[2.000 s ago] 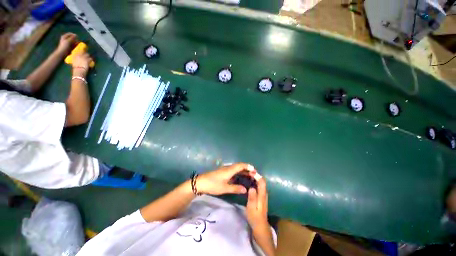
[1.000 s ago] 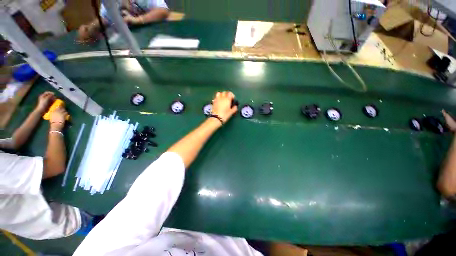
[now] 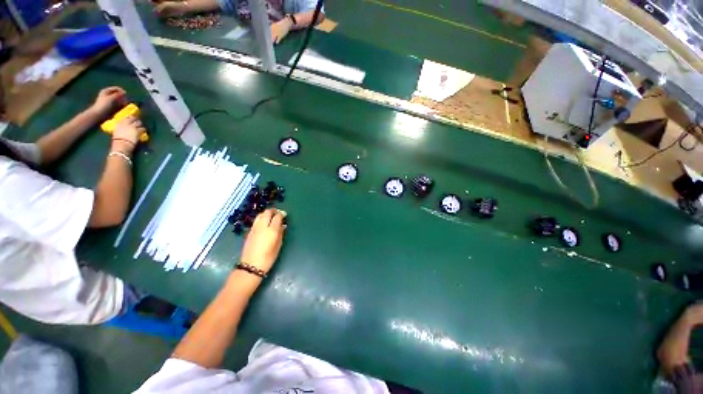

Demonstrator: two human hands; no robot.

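My left hand [image 3: 264, 242], with a dark bracelet, is at the right edge of a loose pile of small black fittings [image 3: 250, 206]. Its fingers are bent down and close together; whether they hold a fitting is hidden. My right hand is out of the picture. Beyond, round white-faced units with black rims [image 3: 394, 187] lie spaced in a row on the green surface [image 3: 370, 254]. Black housings [image 3: 422, 185] lie among them, one just right of the third white-faced unit from the left.
A bundle of white strips [image 3: 196, 208] lies left of the pile, with one strip apart. A neighbour at left holds a yellow tool [image 3: 123, 119]. A metal bracket [image 3: 154, 77] stands at upper left. Another person's hand and forearm [image 3: 678, 346] are at lower right.
My left hand has gone from the row back to the fittings pile. A black housing, earlier between both hands, now lies in the row. The view has shifted.
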